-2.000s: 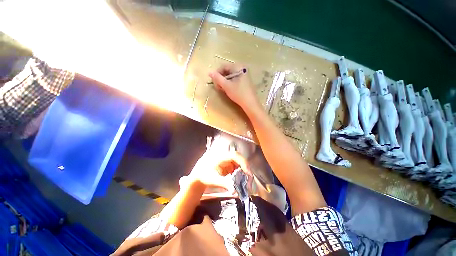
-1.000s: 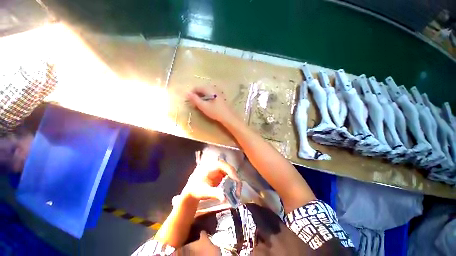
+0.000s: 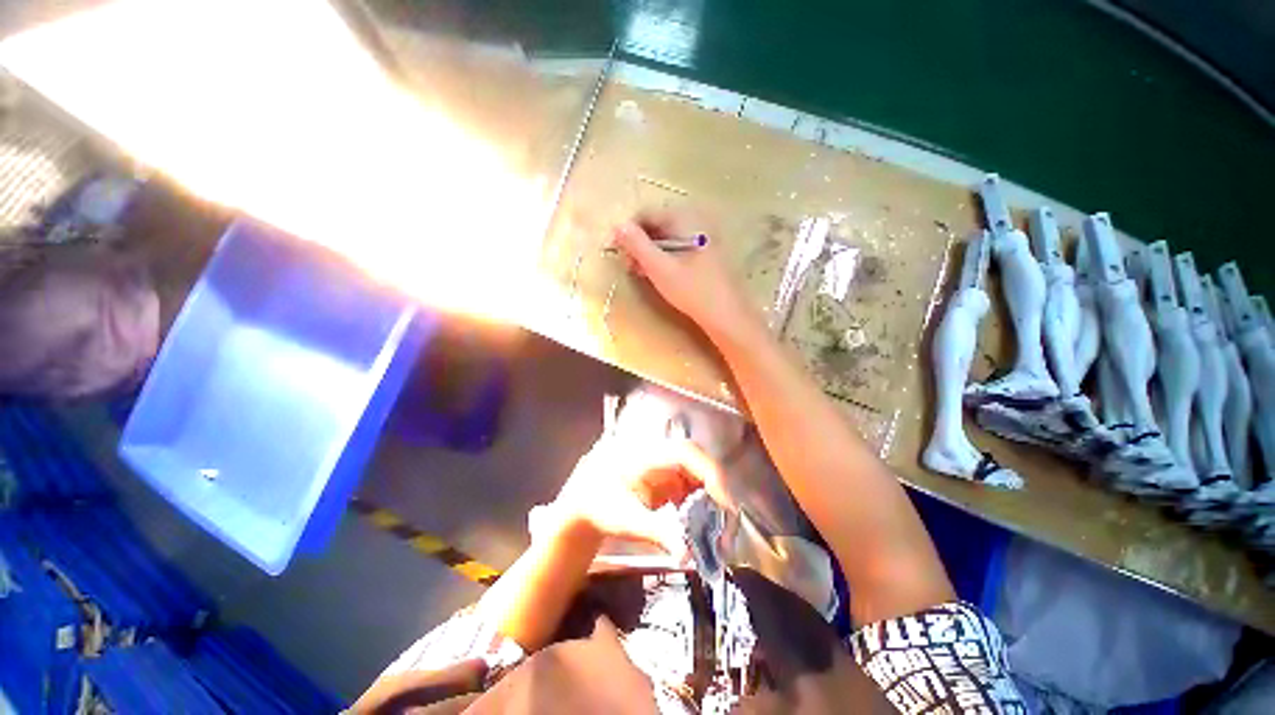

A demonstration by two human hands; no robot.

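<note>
My right hand (image 3: 674, 266) rests on the tan bench and grips a slim pen-shaped tool (image 3: 685, 243), its dark end sticking out past the fingers. The other end of the tool is hard to see near the fingertips. My left hand (image 3: 629, 492) is over my lap, strongly lit, and holds a moulded leg part by its foot. The grey outlined sole (image 3: 701, 535) shows below the fingers. The rest of that leg is mostly hidden by the hand and glare. The tool and the sole are apart.
A row of white legs (image 3: 1124, 335) lies at the bench's right, feet towards me. White scraps (image 3: 840, 271) lie on a stained patch. A blue bin (image 3: 266, 391) stands at the left, a person's head (image 3: 84, 328) beside it. Glare covers the bench's left. A green belt runs behind.
The camera view has swung and come back. The person at the left has leaned in, the head now beside the bin. My hands keep nearly the same pose and hold the same things.
</note>
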